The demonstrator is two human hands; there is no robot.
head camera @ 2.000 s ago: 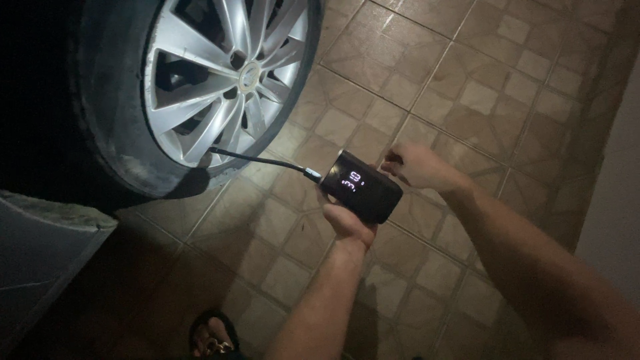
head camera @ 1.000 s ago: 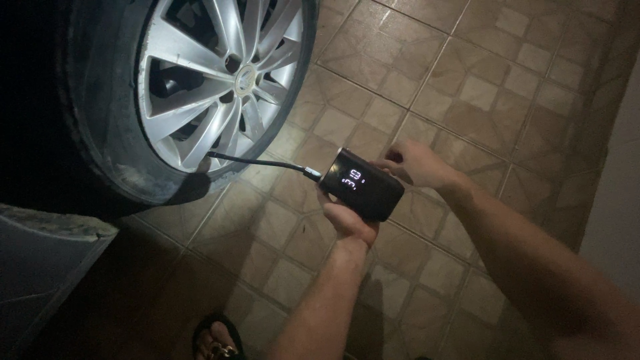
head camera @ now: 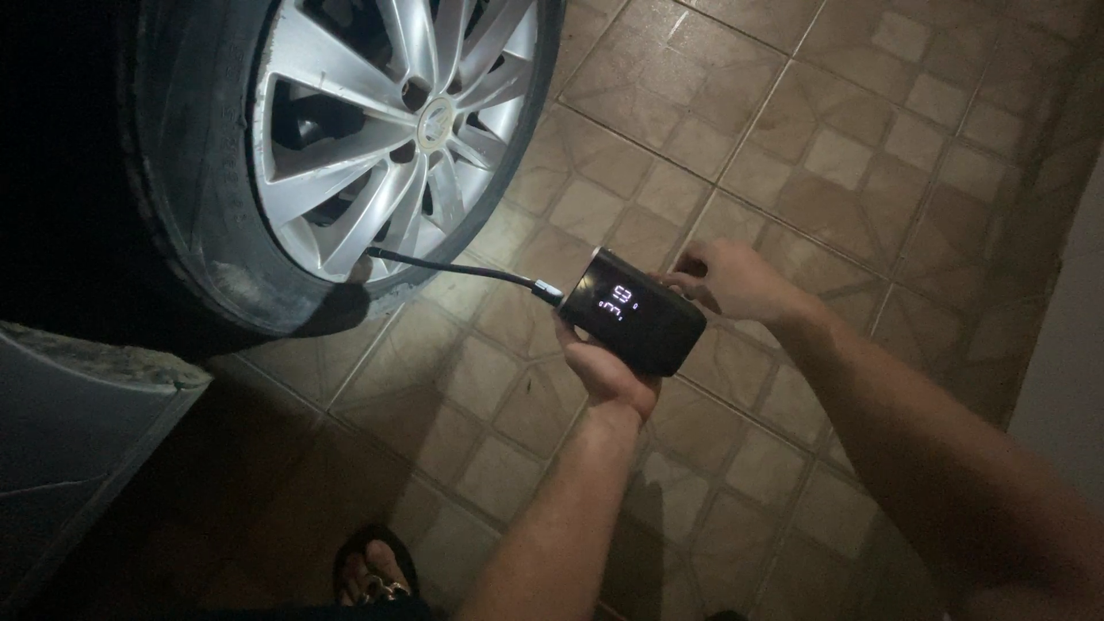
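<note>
A black portable tyre inflator (head camera: pixel 642 323) with a lit digital display rests in my left hand (head camera: pixel 612 371), which supports it from below. From its left end a short black air hose (head camera: pixel 457 268) with a metal fitting runs to the lower rim of a silver alloy wheel (head camera: pixel 388 172); the valve itself cannot be made out. My right hand (head camera: pixel 733 280) is at the inflator's upper right edge, its fingers bent and touching or very near it. Part of those fingertips is hidden behind the casing.
The black tyre (head camera: pixel 198 172) stands on a patterned tile floor (head camera: pixel 517 379). A car body panel (head camera: pixel 78 448) juts in at the lower left. My foot in a sandal (head camera: pixel 377 569) is at the bottom. A pale wall (head camera: pixel 1065 345) borders the right side.
</note>
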